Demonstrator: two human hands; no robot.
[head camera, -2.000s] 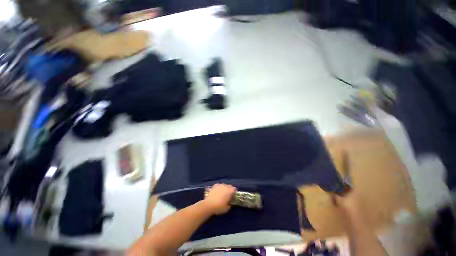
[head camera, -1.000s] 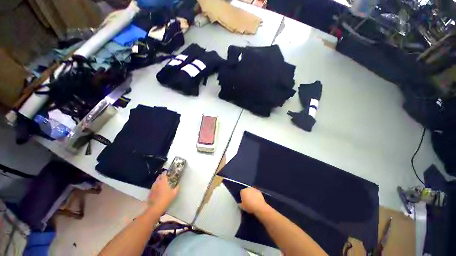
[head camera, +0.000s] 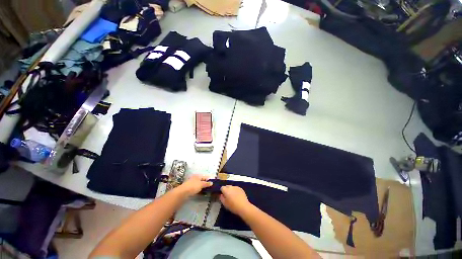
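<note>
My left hand (head camera: 194, 186) and my right hand (head camera: 233, 198) are close together at the left end of the smaller near dark panel (head camera: 276, 208), gripping its edge. A larger navy-black cut panel (head camera: 309, 169) lies flat just beyond it. The mottled pattern weight (head camera: 177, 173) stands beside my left hand, not held. The fabric shears (head camera: 380, 217) lie on the brown paper pattern (head camera: 397, 227) at the right. A small dark strip (head camera: 350, 231) lies near them.
The stack of cut pieces (head camera: 132, 152) is at left, beside a red-topped cream block (head camera: 203, 130). Tied bundles (head camera: 169, 61) (head camera: 300, 90) and a large panel pile (head camera: 246, 65) lie beyond. A small motor tool (head camera: 416, 165) with a cord is at right.
My left hand has let go of the weight, which stays by the stack, and has moved right to the near panel. My right hand has moved left, and the near panel's left end has shifted.
</note>
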